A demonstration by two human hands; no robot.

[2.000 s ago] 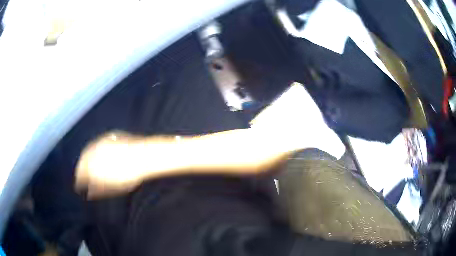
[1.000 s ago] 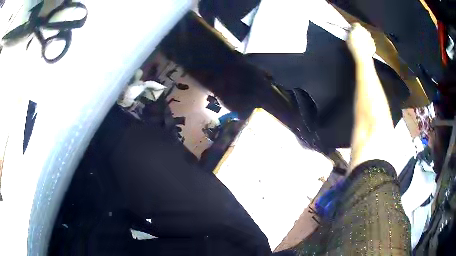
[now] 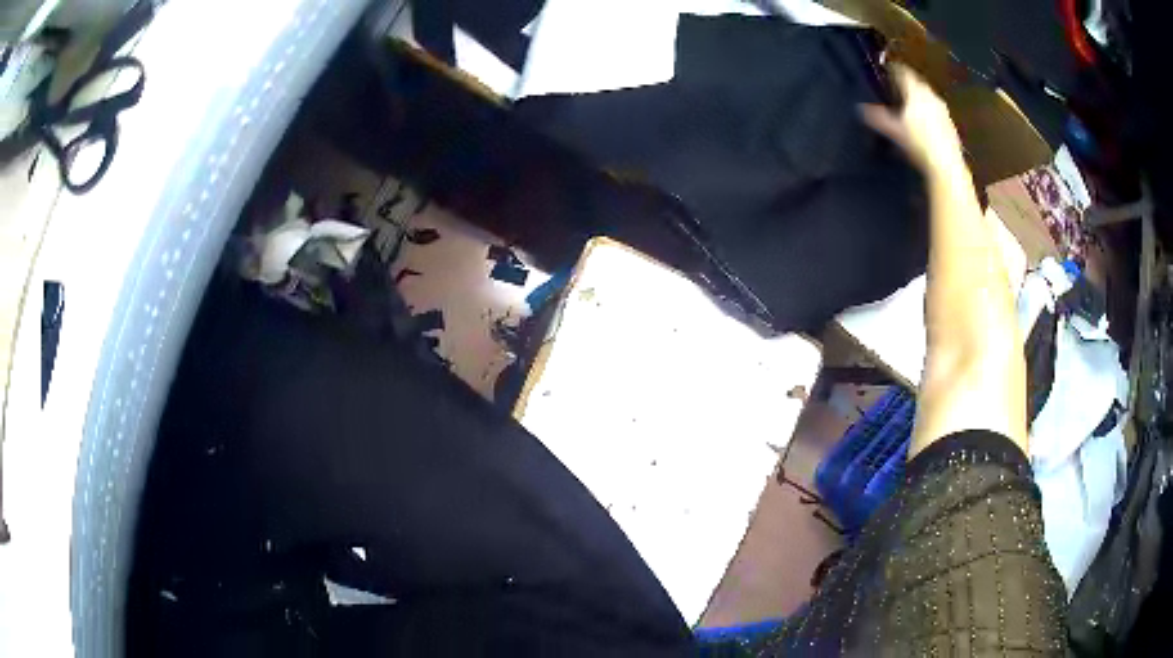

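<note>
Black fabric panels [image 3: 798, 167] lie in a heap at the upper middle and right, with a pale white piece [image 3: 598, 49] beside them. My right hand [image 3: 898, 100] reaches up from the lower right to the right edge of the black fabric. Its thumb and fingers are at that edge, slightly apart. The blur hides whether they pinch the cloth. My left hand is not in view.
A white table edge [image 3: 193, 231] curves down the left, with black-handled scissors [image 3: 88, 129] on it. A white board or box top [image 3: 675, 411] is below the fabric, near scraps [image 3: 508, 267] and a blue basket-like object [image 3: 868, 456].
The view has shifted. My right arm, stretched leftward two seconds ago, has reached up to the black fabric. Since one second ago, the hand has moved slightly left and the black fabric's outline has changed.
</note>
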